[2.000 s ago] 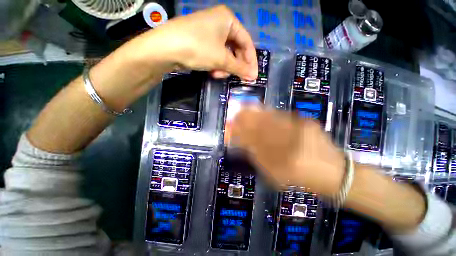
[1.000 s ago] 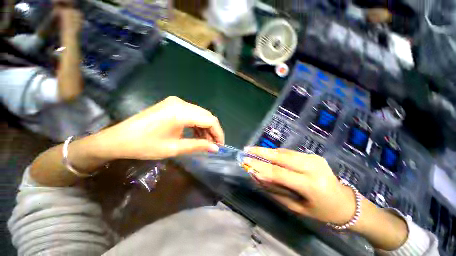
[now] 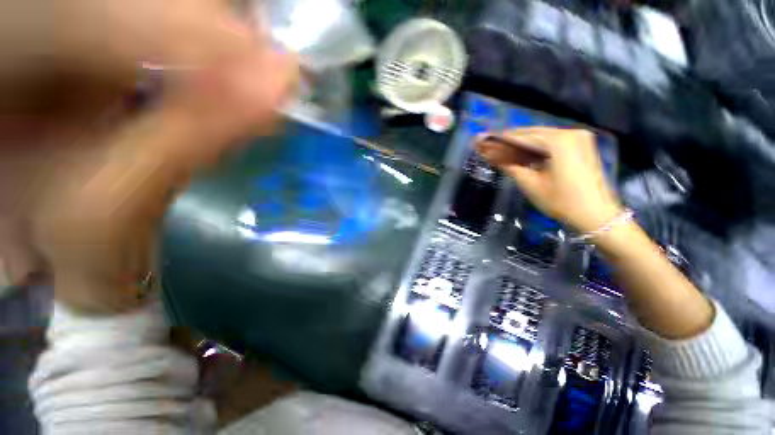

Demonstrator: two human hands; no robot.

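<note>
My left hand (image 3: 229, 89) is strongly blurred at the upper left, and its fingers are not readable. A clear film sheet with blue print (image 3: 314, 191), also blurred, shows just below and right of its fingertips over the green mat. Whether my fingers grip it cannot be told. My right hand (image 3: 565, 178) is closed on a dark flat piece (image 3: 515, 152) above the back row of the clear blister tray (image 3: 378, 370). Keypad phones lie in the tray pockets, one with a dark screen (image 3: 472, 202) left of my right hand. Glare covers some front-row screens.
A round cream fan (image 3: 421, 66) stands behind the mat (image 3: 255, 302). Another blue-printed sheet (image 3: 483, 109) lies at the tray's back edge. A blurred skin-coloured shape at the far upper left may be another person's arm. Clear plastic (image 3: 219, 350) lies at the mat's front edge.
My hands have moved apart. My left hand rose to the upper left, and my right hand moved back over the tray with the dark piece. A large blue-printed sheet now shows over the mat.
</note>
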